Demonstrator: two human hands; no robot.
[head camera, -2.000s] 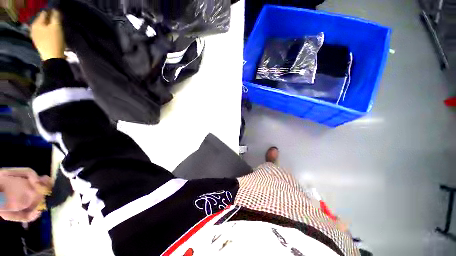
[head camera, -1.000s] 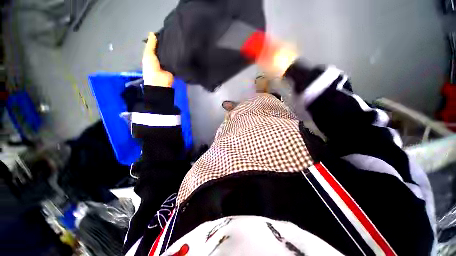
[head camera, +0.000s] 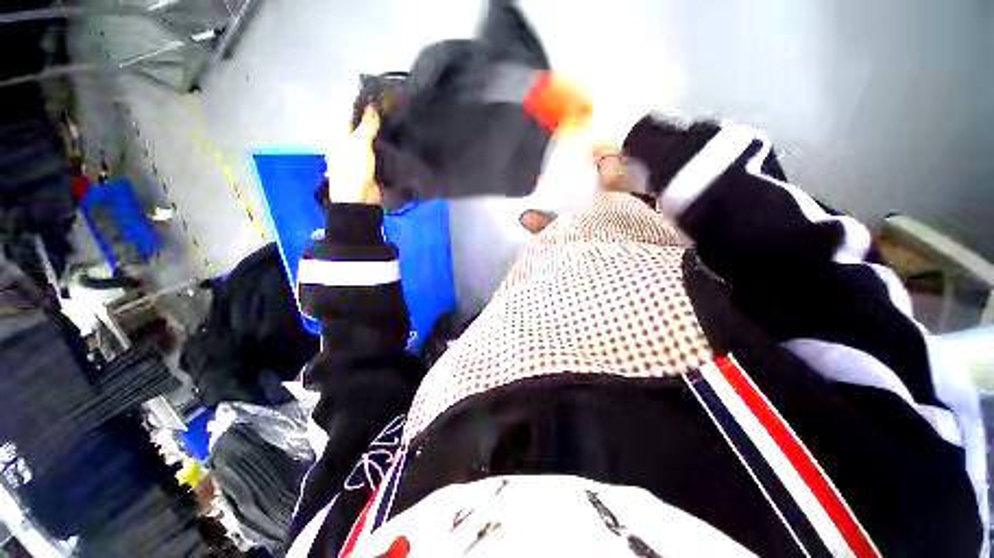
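A dark grey garment (head camera: 469, 136) is held up in front of me above the floor; its shape is partly blurred. My left hand (head camera: 354, 158) grips its left edge, with bunched dark cloth at the fingertips. My right hand (head camera: 572, 125) is blurred at the garment's right side, closed around the red-orange handle of trimming scissors (head camera: 545, 100). The pale blade is a faint blur over the cloth.
A blue plastic tote (head camera: 434, 256) stands on the floor behind my left forearm. Dark garments (head camera: 256, 327) and a shiny bagged pack (head camera: 256, 458) lie at the left. A second blue container (head camera: 122, 223) is farther left. A pale frame (head camera: 937, 251) stands at the right.
My view has turned from the white table to the floor. The grey garment is now in my hands. Since one second ago it has shifted and its upper part has swung upward.
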